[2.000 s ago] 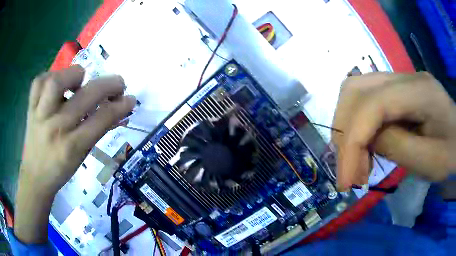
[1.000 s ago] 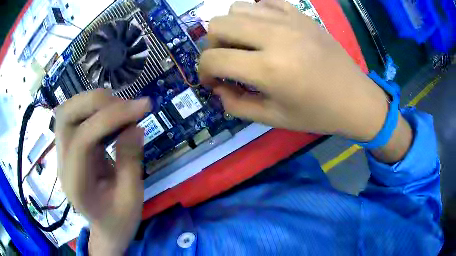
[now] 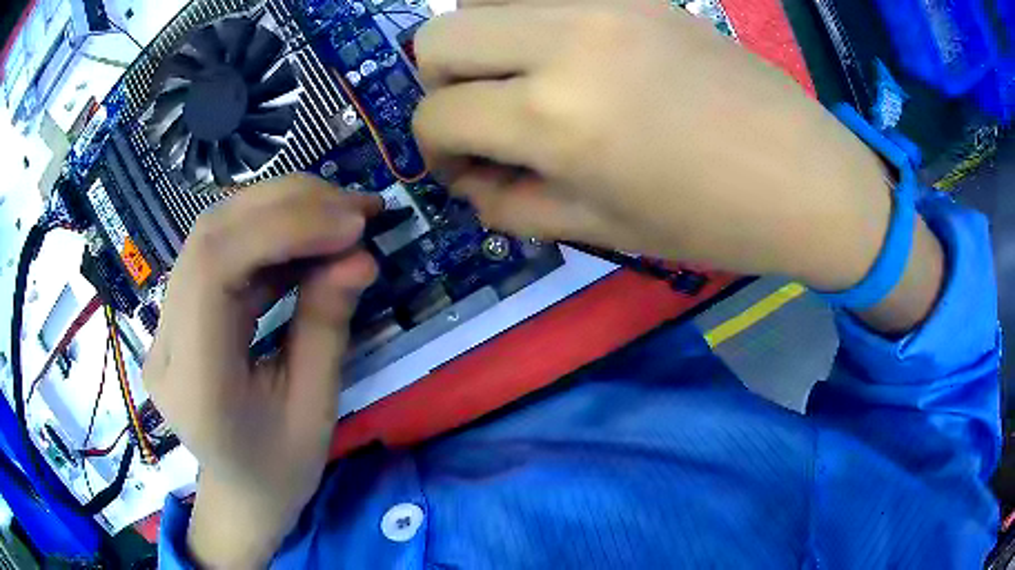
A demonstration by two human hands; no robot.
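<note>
The blue motherboard [image 3: 358, 50] lies in the white chassis, with the black fan [image 3: 215, 106] of its cooler at upper left. My left hand [image 3: 250, 323] is over the board's lower part, its thumb and finger close together beside a small white-labelled card [image 3: 406, 206]. Something dark shows at those fingertips; whether they hold it is unclear. My right hand [image 3: 612, 139] is curled low over the board's right side. Its fingertips and anything in them are hidden. A thin orange lead [image 3: 378, 139] curves across the board beside it.
The red foam pad [image 3: 501, 373] runs under the chassis edge nearest me. A short black lead with a plug [image 3: 685, 278] lies over it below my right hand. A black cable [image 3: 20, 334] and coloured wires [image 3: 128, 384] are at left. Blue material [image 3: 957, 50] is at upper right.
The view has shifted towards the board's near right corner. My left hand has come from the chassis's left side onto the board. My right hand has moved in over the board's right side.
</note>
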